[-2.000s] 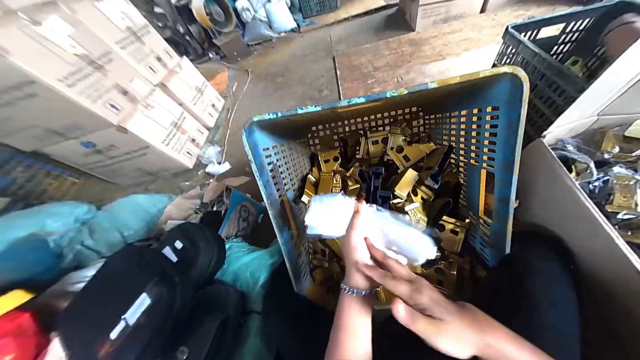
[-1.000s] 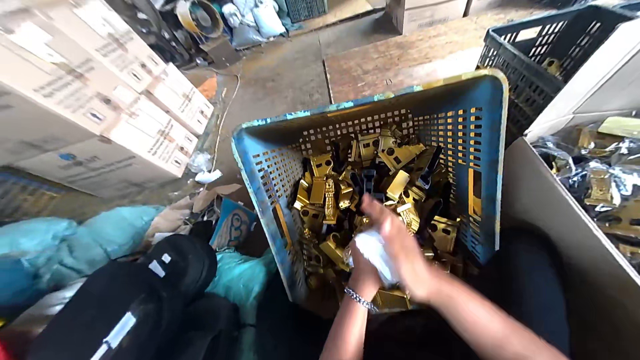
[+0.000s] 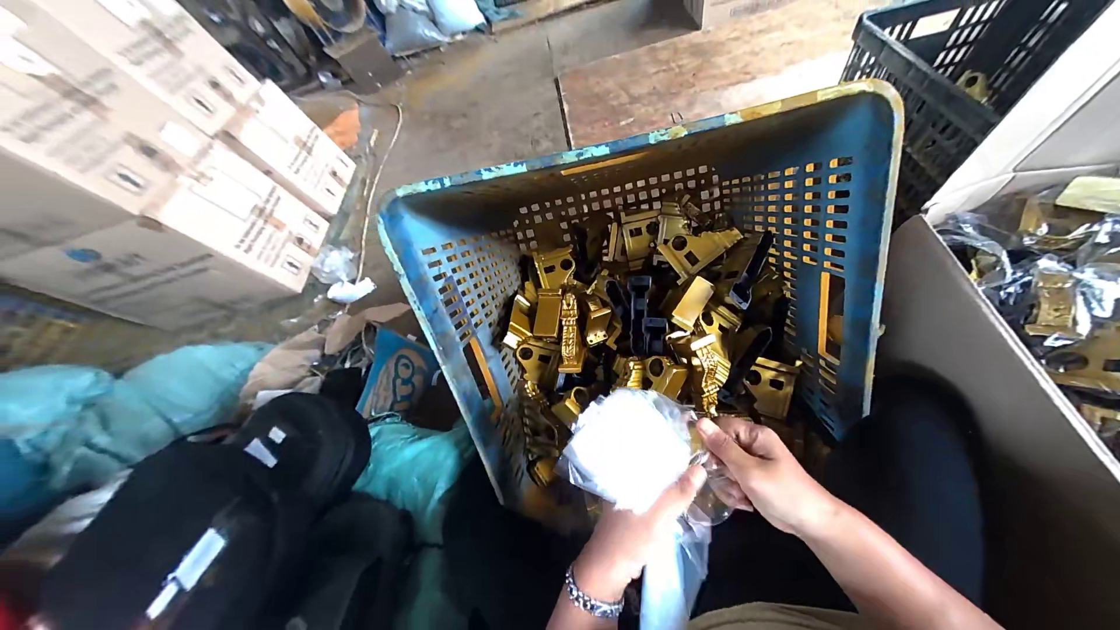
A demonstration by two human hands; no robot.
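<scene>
My left hand, with a chain bracelet at its wrist, holds a bundle of clear plastic bags that shines white in the light. The fingers of my right hand pinch the bundle's right edge, where the thin film spreads. Both hands are over the near side of a blue plastic crate. Inside it lie several gold-coloured moulded parts mixed with black parts. The plastic and my hands hide some of the near parts.
An open cardboard box at right holds bagged gold parts. Behind it stands a dark plastic crate. Stacked cartons rise at left. Teal sacks and a black bag lie at lower left.
My hands, closer together over the crate one second ago, are lower now, and my right fingers pinch the film's edge. The bundle now spreads wider than it did then.
</scene>
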